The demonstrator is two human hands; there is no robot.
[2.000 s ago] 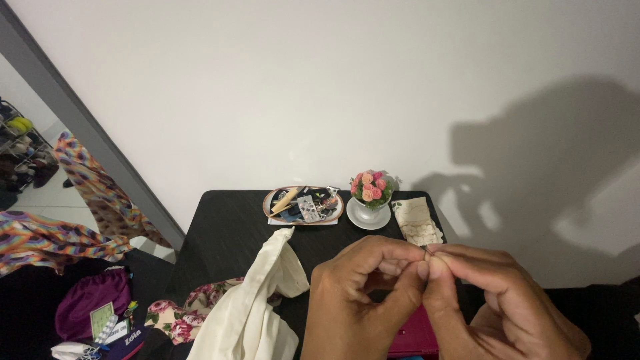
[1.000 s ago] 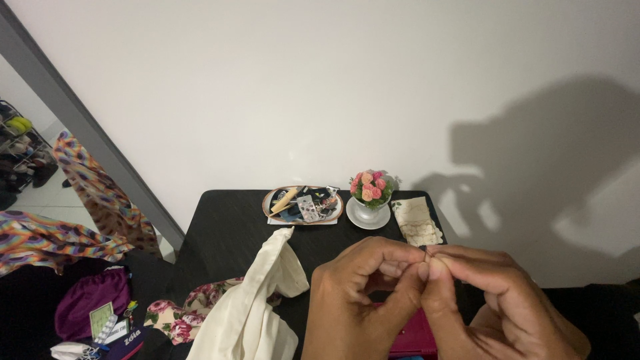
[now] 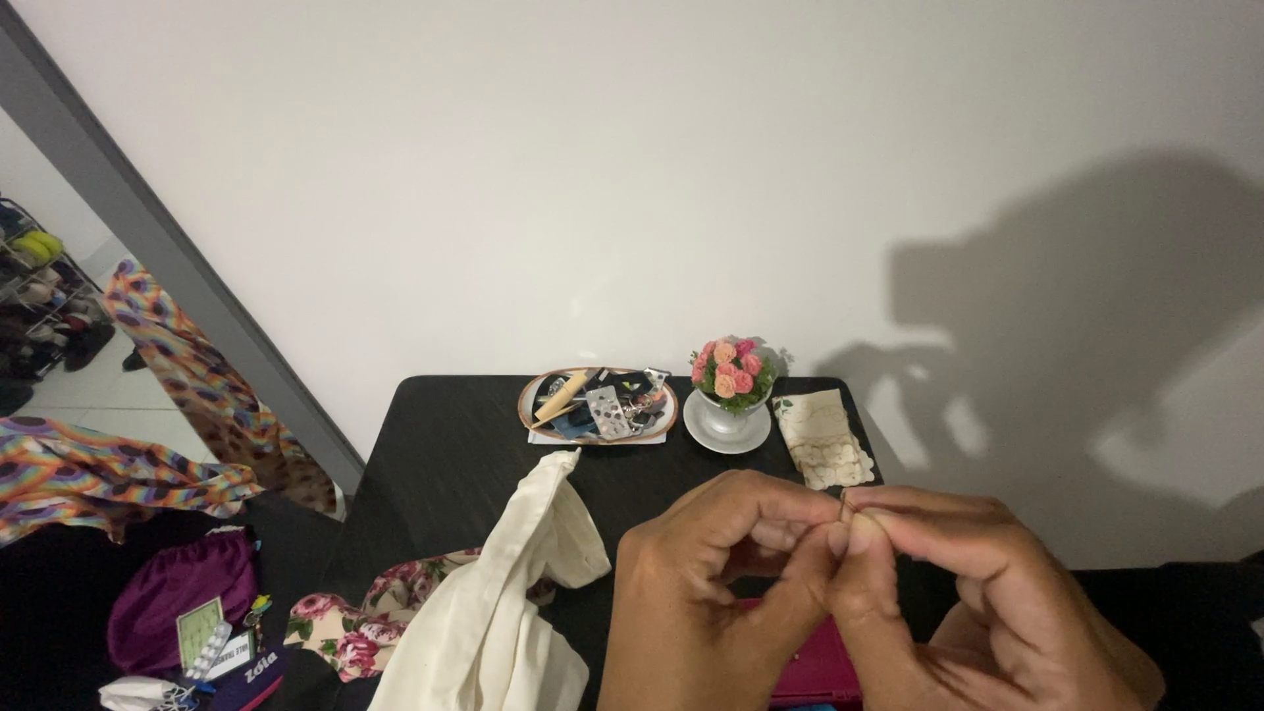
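Observation:
My left hand (image 3: 726,583) and my right hand (image 3: 973,592) meet at the fingertips, thumbs and forefingers pinched together. Between the tips shows a tiny thin piece (image 3: 845,506), too small to name. Beneath the hands lies a magenta object (image 3: 818,664), mostly hidden by them. To the left of my left hand, a cream fabric (image 3: 494,612) stands in a folded peak. A floral cloth (image 3: 360,632) with red roses lies behind and left of it.
On the black table (image 3: 444,434) are an oval tray (image 3: 523,407) of small items, a cup of artificial roses (image 3: 729,375) on a saucer (image 3: 726,439), and a folded cream cloth (image 3: 822,439). A purple pouch (image 3: 178,597) and blister packs lie at left, near a mirror frame (image 3: 197,247).

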